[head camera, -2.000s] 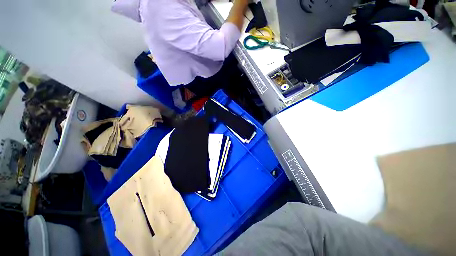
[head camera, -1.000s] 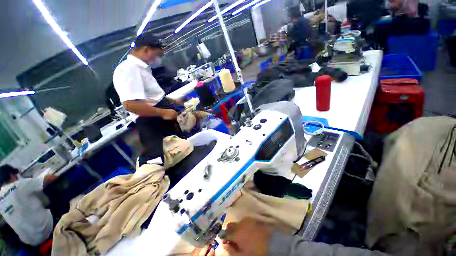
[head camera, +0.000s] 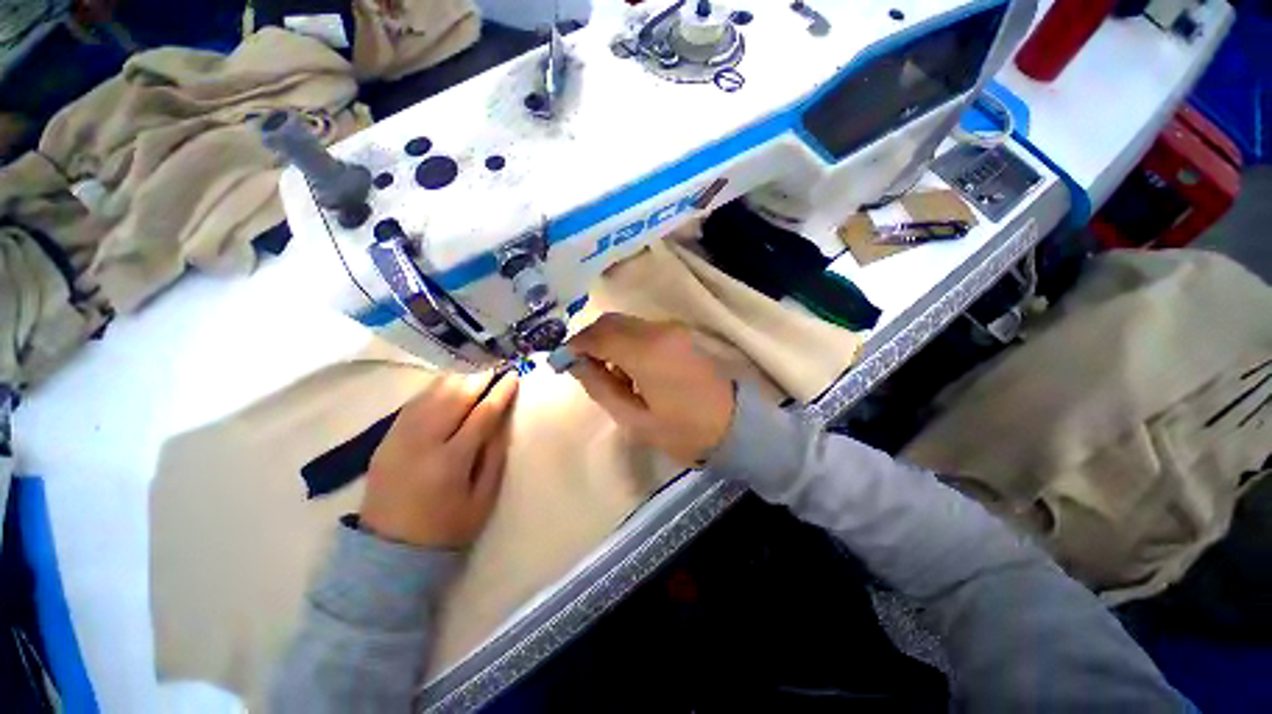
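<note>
A beige garment panel (head camera: 265, 558) lies flat on the machine table and runs under the white sewing machine head (head camera: 460, 195). A black strip (head camera: 342, 460) lies on the panel and passes under my left hand (head camera: 440, 446). My left hand's fingertips press the strip and panel just left of the lit needle area (head camera: 527, 366). My right hand (head camera: 656, 384) is right of the needle, its thumb and fingertips pinched together around something small and greyish that I cannot make out. The needle tip is partly hidden by the fingers.
A beige garment heap (head camera: 209, 126) lies behind the machine. Black cloth (head camera: 781, 265), brown cardboard with a small metal tool (head camera: 907, 226) and a red cylinder (head camera: 1063, 39) are to the right. A beige bundle (head camera: 1102, 419) hangs right of my arm. A red crate (head camera: 1172, 181) stands beyond.
The view has swung from the blue bin, then the room, down to the needle area. Both hands now show clearly at the needle; a second ago they were at the bottom edge, mostly cut off.
</note>
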